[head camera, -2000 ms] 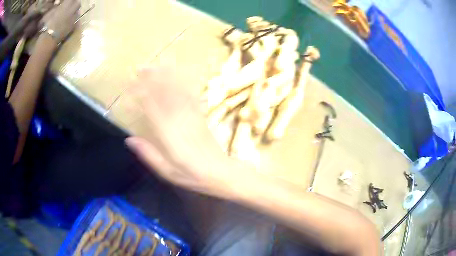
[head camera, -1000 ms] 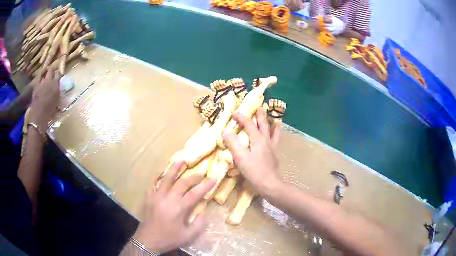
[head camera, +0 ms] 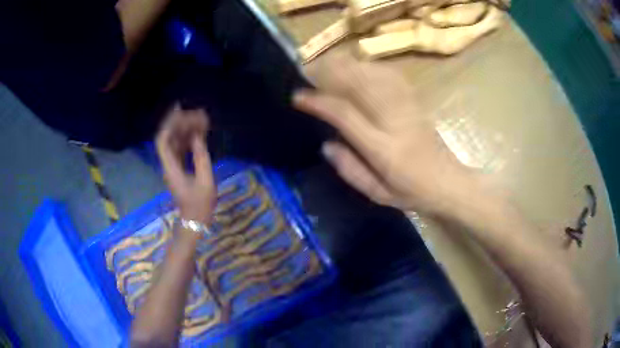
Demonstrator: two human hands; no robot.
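My left hand [head camera: 185, 156] is above the blue parts crate [head camera: 319, 253], blurred, its fingers curled but apart, with nothing seen in it. Rows of tan figure legs [head camera: 239, 258] lie in the crate on a pale surface. My right hand [head camera: 387, 146] is over the front edge of the bench, blurred, fingers apart and empty. A pile of tan legs [head camera: 435, 37] lies on the bench beyond it, cut off by the top edge of the view; their feet are mostly out of view.
Dark straps [head camera: 579, 221] lie on the tan bench [head camera: 517, 163] at the right. The green conveyor [head camera: 544, 47] runs behind. Another blue crate [head camera: 58, 272] stands at the lower left, near yellow-black floor tape [head camera: 99, 182]. A neighbour's arm [head camera: 136, 30] shows at the top left.
The view has swung down and left to the crate. Both hands have left the pile of legs; my left hand is now over the crate and my right hand at the bench edge.
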